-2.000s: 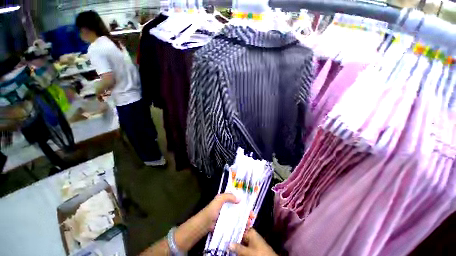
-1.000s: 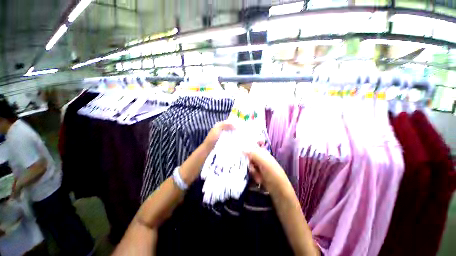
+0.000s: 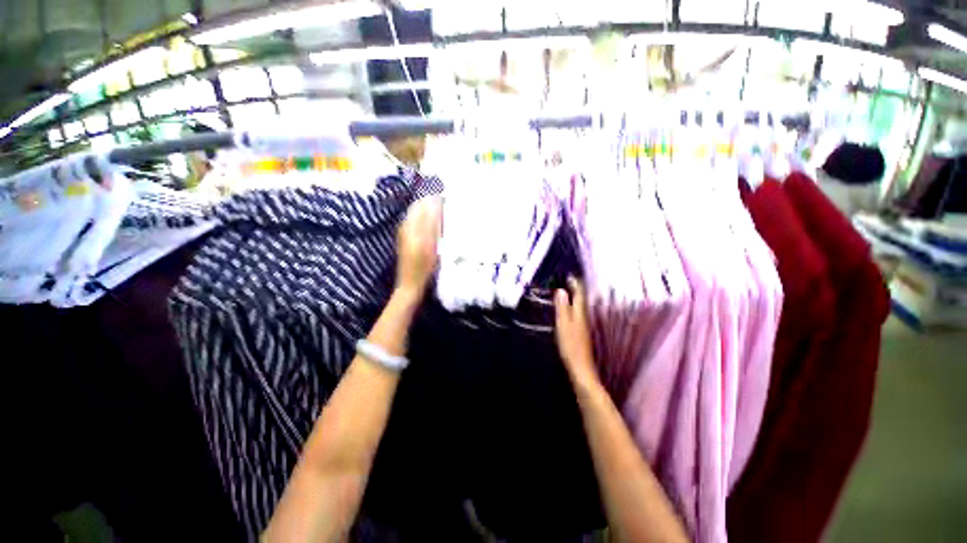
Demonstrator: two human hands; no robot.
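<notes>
White clip hangers (image 3: 488,239) hang in a bundle from the grey garment rail (image 3: 403,127), at the centre. Black skirts (image 3: 488,403) hang below them, with thin pale lines near their waistbands. My left hand (image 3: 419,246) is raised at the left side of the hangers, beside the striped shirts; its fingers are blurred, and I cannot tell whether they grip. My right hand (image 3: 573,327) is at the right side, by the waistbands and next to the pink garments, fingers up and slightly apart, with no clear hold on anything.
Striped black-and-white shirts (image 3: 265,286) hang at left, with dark maroon garments (image 3: 106,371) on white hangers beyond. Pink garments (image 3: 732,318) and deep red garments (image 3: 816,308) hang at right. Stacked items (image 3: 928,286) stand at the far right, near a dark rounded shape (image 3: 854,162).
The hanger bundle, earlier held in both hands in front of the rail, now hangs at the rail between the striped and pink garments. My hands have moved apart to its sides. The view has turned right.
</notes>
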